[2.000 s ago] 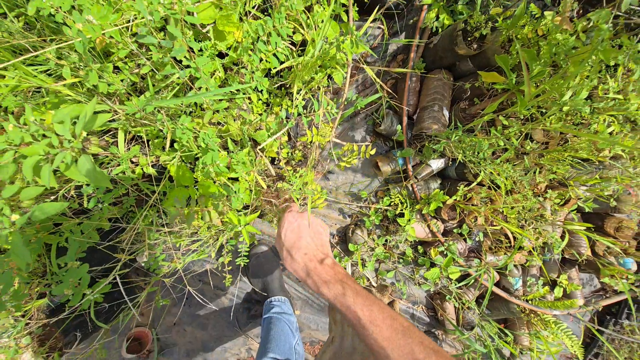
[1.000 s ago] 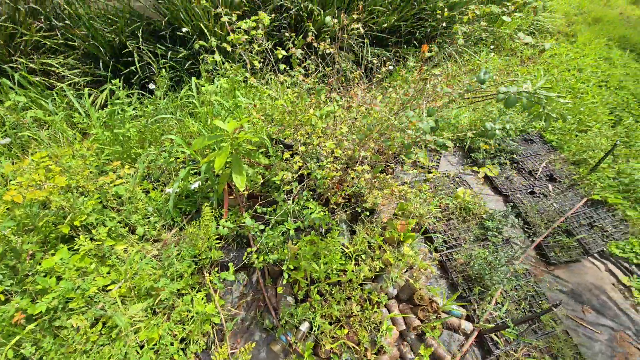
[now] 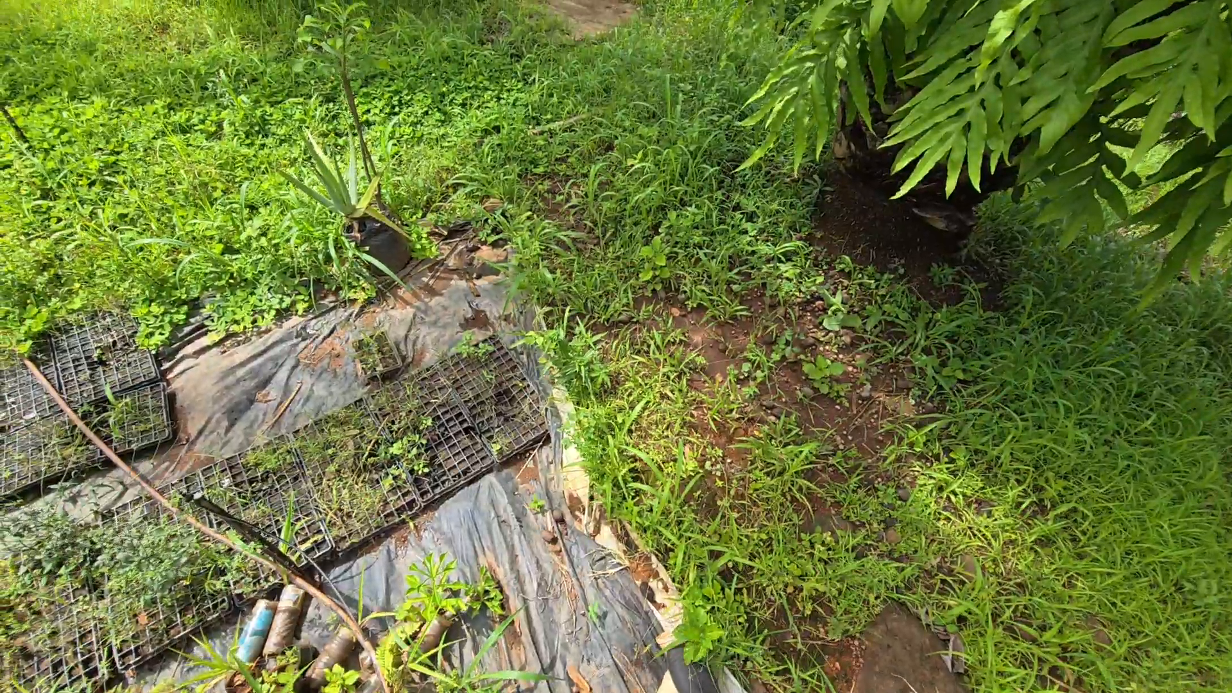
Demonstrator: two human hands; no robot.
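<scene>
Neither of my hands shows in the head view now. Black plastic seedling trays (image 3: 423,433) lie in a slanting row on a grey plastic ground sheet (image 3: 549,568), with small weeds growing in several cells. More trays (image 3: 82,404) sit at the left edge. Several tube-shaped plant bags (image 3: 284,621), one of them bluish, lie at the lower left. A long thin brown stick (image 3: 164,500) crosses over the trays toward them. An aloe-like plant (image 3: 342,188) stands in a black pot (image 3: 383,245) at the sheet's far edge.
A pale edging strip (image 3: 577,472) borders the sheet's right side. Beyond it are bare reddish soil (image 3: 731,356), grass (image 3: 1107,433) and a flat stone (image 3: 900,654). Large fern fronds (image 3: 1039,87) overhang the upper right, above a dark mound (image 3: 885,226).
The view has swung widely from the weeds to the trays and grass. Two seconds ago a hand was down among the weeds; it is out of view now.
</scene>
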